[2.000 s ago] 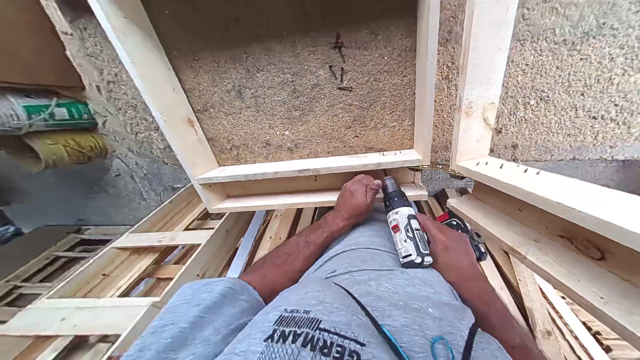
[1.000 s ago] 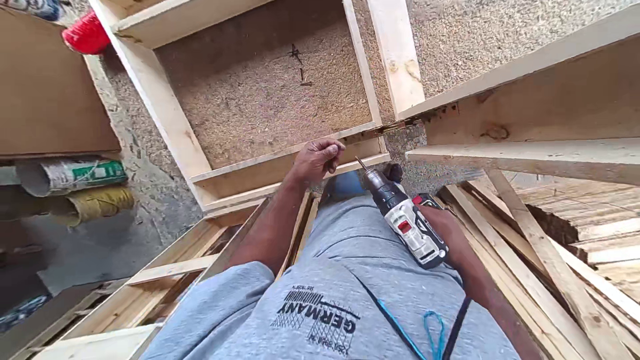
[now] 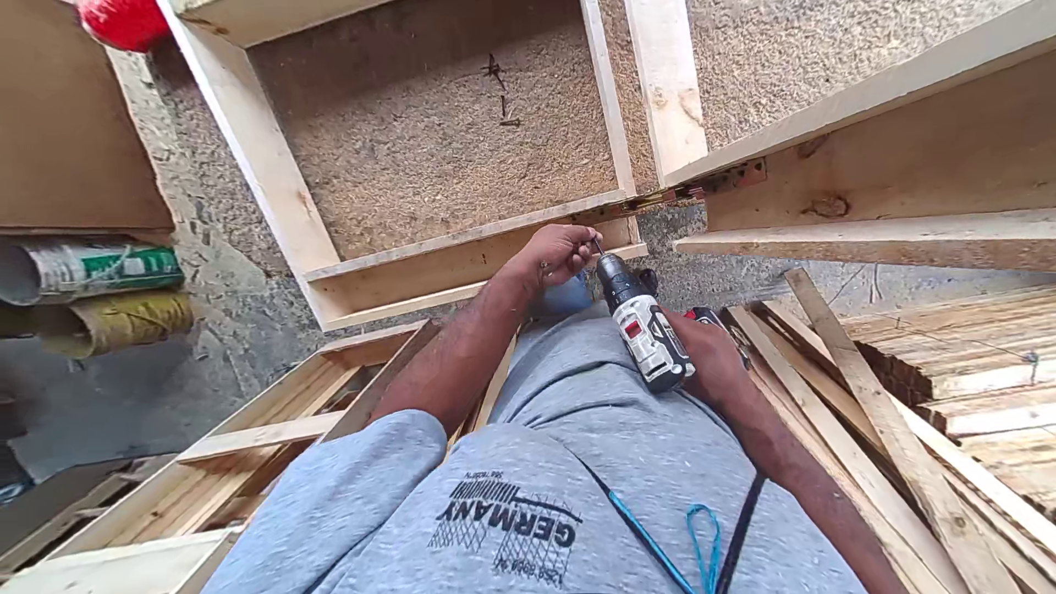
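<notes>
My right hand [image 3: 709, 355] is wrapped around the handle of a white and black cordless drill [image 3: 648, 330], its chuck pointing up and away from me. At the drill's tip, the fingertips of my left hand [image 3: 565, 252] pinch a small dark piece, perhaps a screw or the bit; which one I cannot tell. Just beyond my left hand runs the near rail of a wooden frame [image 3: 396, 289]. Several dark screws [image 3: 503, 107] lie on the rough surface inside this frame. A perforated metal hinge or plate [image 3: 726, 179] shows at the joint with the right-hand frame [image 3: 858, 239].
Loose wooden strips [image 3: 899, 421] and stacked slats [image 3: 990, 363] lie at the right. A slatted wooden frame [image 3: 264, 437] is at the lower left. Two cylindrical containers, one white and green [image 3: 124, 268] and one yellow [image 3: 132, 322], lie at the left, below a red object [image 3: 124, 21].
The drill and left hand, at the near rail two seconds ago, have drawn back from it. The right-hand frame has swung to a different angle. The view has shifted.
</notes>
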